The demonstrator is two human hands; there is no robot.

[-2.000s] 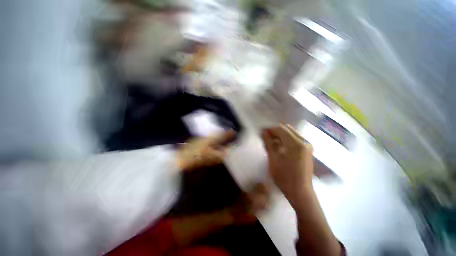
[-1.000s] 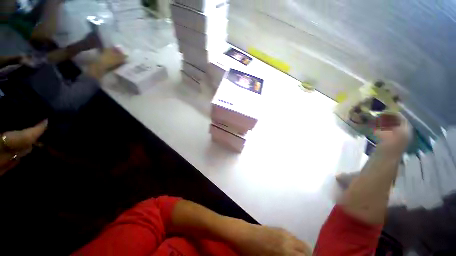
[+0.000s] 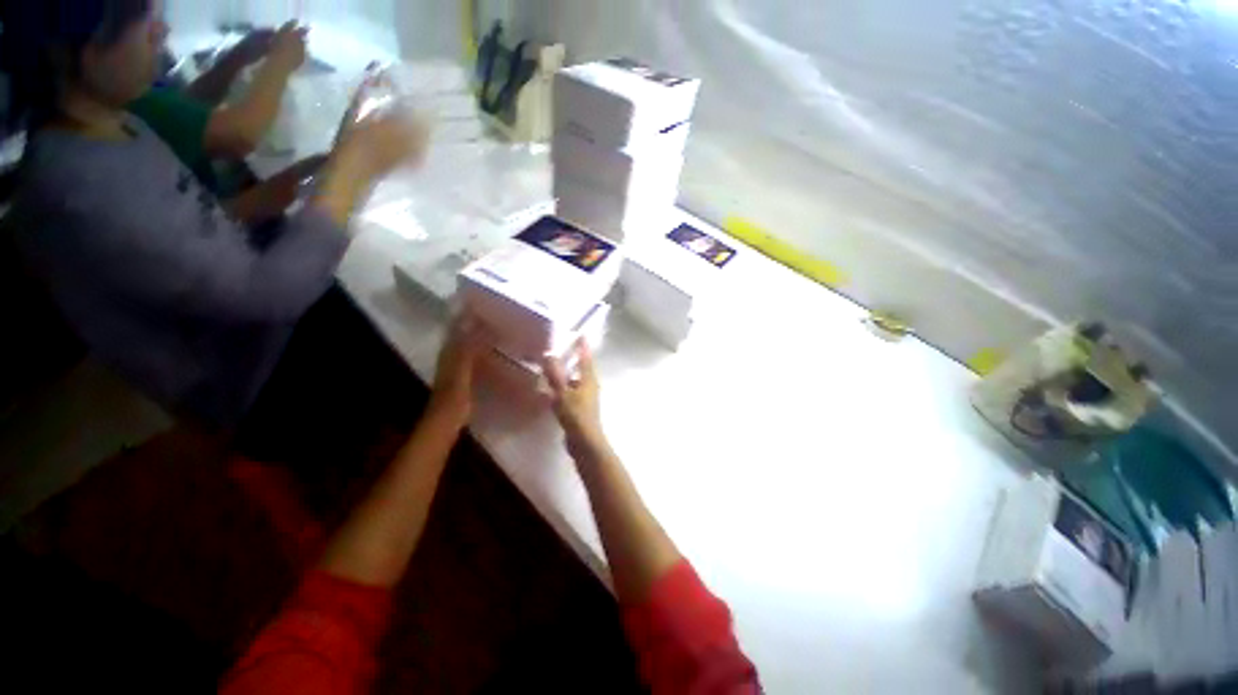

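Note:
Two white retail boxes are stacked one on the other at the centre left of the white table. The top one shows a dark picture panel with orange and pink. My left hand is on the near left side of the stack. My right hand is on its near right side. Both hands grip the stack low down; some fingertips are hidden. I cannot tell whether the stack is lifted off the table.
A tall white box pile stands behind, with a lower box beside it. More boxes lie at right near a cream bag and teal bag. A neighbouring worker is at left.
My hands have come together on the small box stack, which is now further left in view. My right hand has left the cream bag area at right. The view has shifted.

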